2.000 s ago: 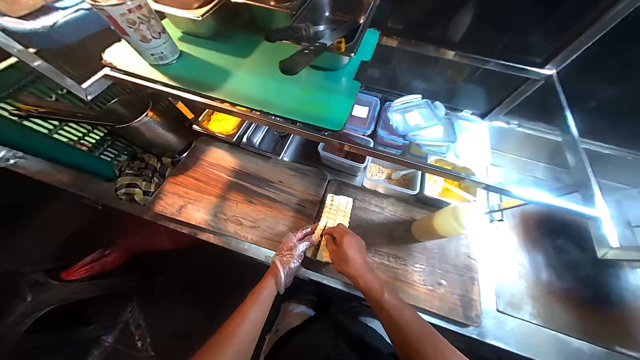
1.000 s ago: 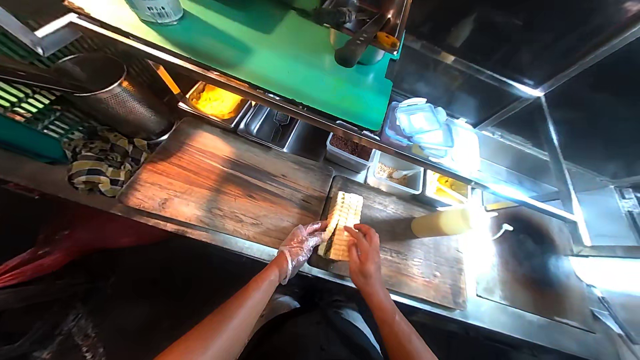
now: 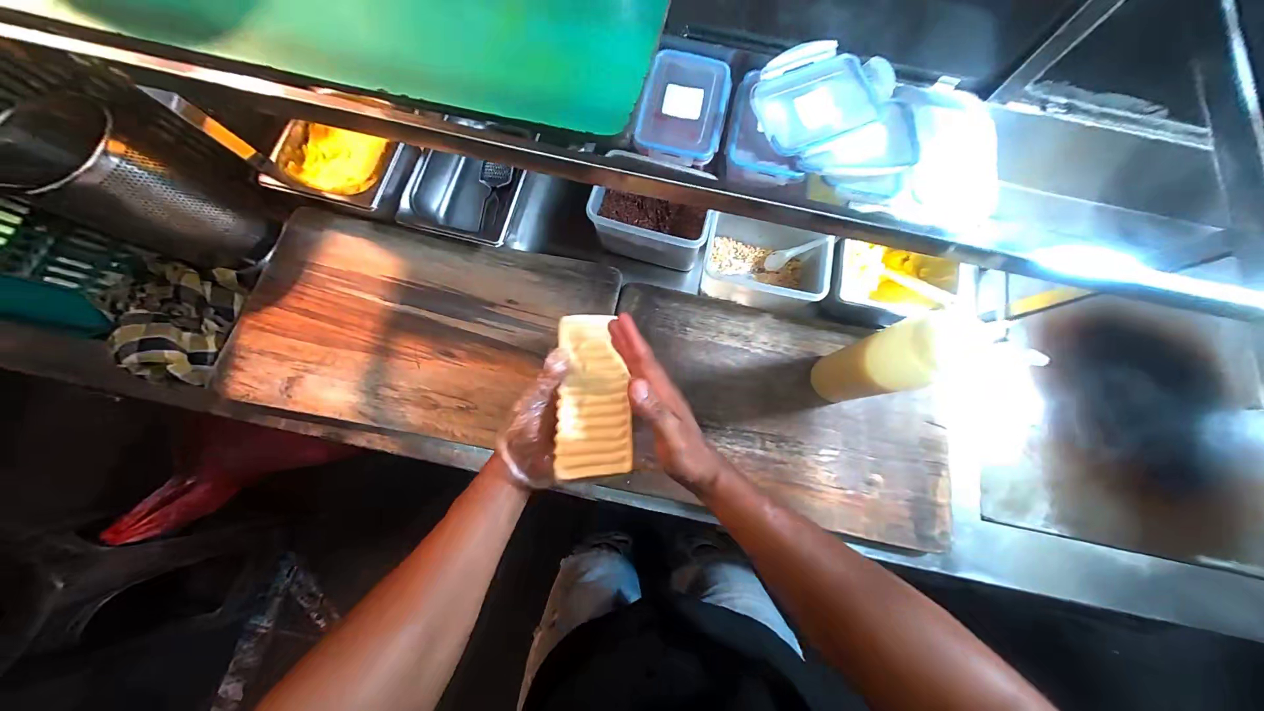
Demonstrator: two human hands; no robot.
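A pale yellow ridged block of bread [image 3: 593, 400], long and narrow, stands lengthwise between my hands above the inner ends of two wooden boards. My left hand [image 3: 534, 423], in a clear plastic glove, holds its left side. Flat against its upper right edge lies my bare right hand [image 3: 660, 403], fingers extended and pointing away from me. The left wooden board [image 3: 444, 296] and the right wooden board [image 3: 790, 464] meet just beyond the bread. A squeeze bottle with yellowish contents [image 3: 874, 360] is at the right board's far side.
Behind the boards are a metal tray of yellow shreds [image 3: 334, 158], a tub of dark crumbs [image 3: 647, 225], a tub of chopped bits with a spoon [image 3: 765, 265] and a metal shelf edge [image 3: 553, 163]. A checked cloth [image 3: 168, 331] lies left; a griddle [image 3: 1126, 425] is right.
My right hand has gone from bent fingers on top of the bread to lying flat along its right side. The view has moved closer to the boards.
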